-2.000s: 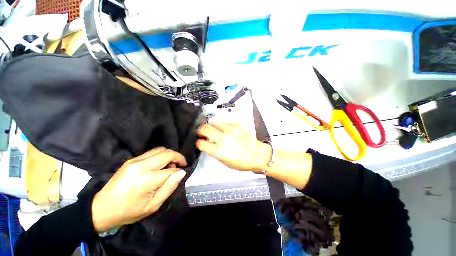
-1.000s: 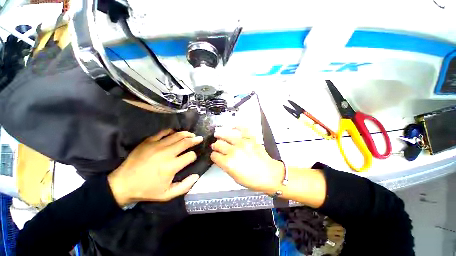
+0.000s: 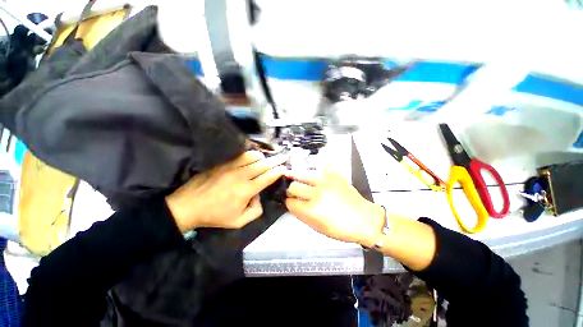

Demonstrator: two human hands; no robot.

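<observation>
A large charcoal-black cloth work piece (image 3: pixel 121 128) lies left of and under the white sewing machine head (image 3: pixel 287 32), which is blurred, and hangs over the table's front edge. My left hand (image 3: pixel 230 191) lies on the cloth, fingertips close to the needle area (image 3: pixel 297 137). My right hand (image 3: pixel 329 204) pinches the cloth's edge just right of my left fingertips, near the needle. The exact spot under the fingers is hidden. A dark strip (image 3: pixel 362 172) runs from beside the needle area down past my right wrist.
Scissors (image 3: pixel 473 182) with yellow and red handles lie on the right. Orange-red snips (image 3: pixel 415 165) lie beside them. A dark smartphone (image 3: pixel 567 186) lies at the far right. Brown cardboard (image 3: pixel 45 204) is at the left. A dark bundle (image 3: pixel 390 299) is below the table edge.
The view has shifted, so machine and scissors sit further right and lower. The cloth at left is now raised and folded near the machine head. My hands are closer together at the needle area.
</observation>
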